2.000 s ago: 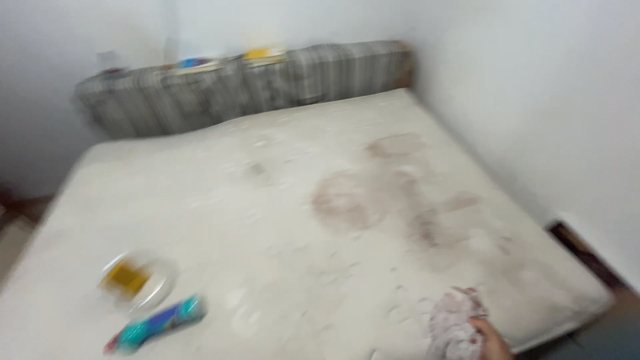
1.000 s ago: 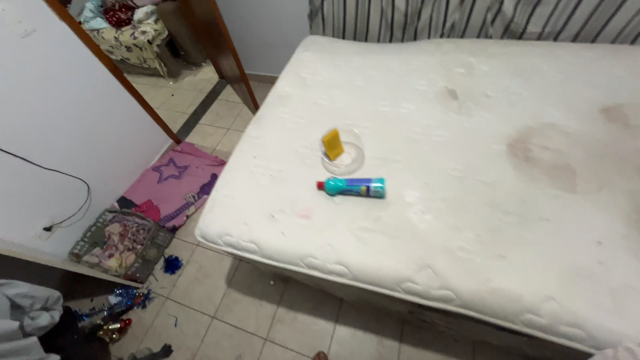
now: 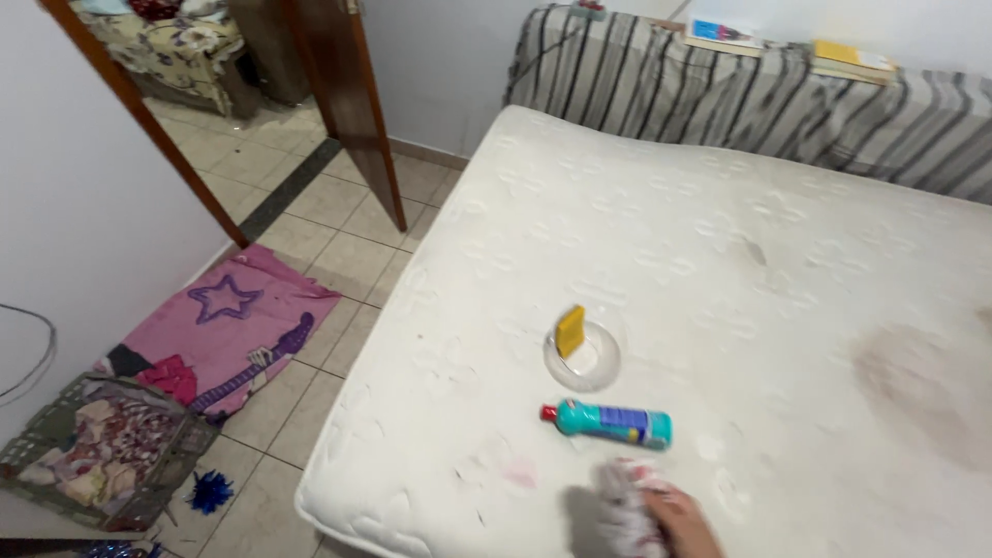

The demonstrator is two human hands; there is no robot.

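My right hand, at the bottom of the head view, grips a bunched white and red cloth over the bare mattress. Just beyond it a teal bottle with a red cap lies on its side. Behind the bottle stands a clear round bowl, with a yellow sponge tilted up at its left side. A faint pink stain marks the mattress left of the cloth, and a larger brownish stain shows at the right. My left hand is out of view.
Books lie on the striped cover behind the mattress. On the tiled floor at the left are a pink cloth with a star, a crate of fabric and blue tinsel. A wooden door stands open.
My right hand with the cloth, unseen one second ago, is now near the bottle. The bottle and bowl rest in the same arrangement. The view has swung considerably.
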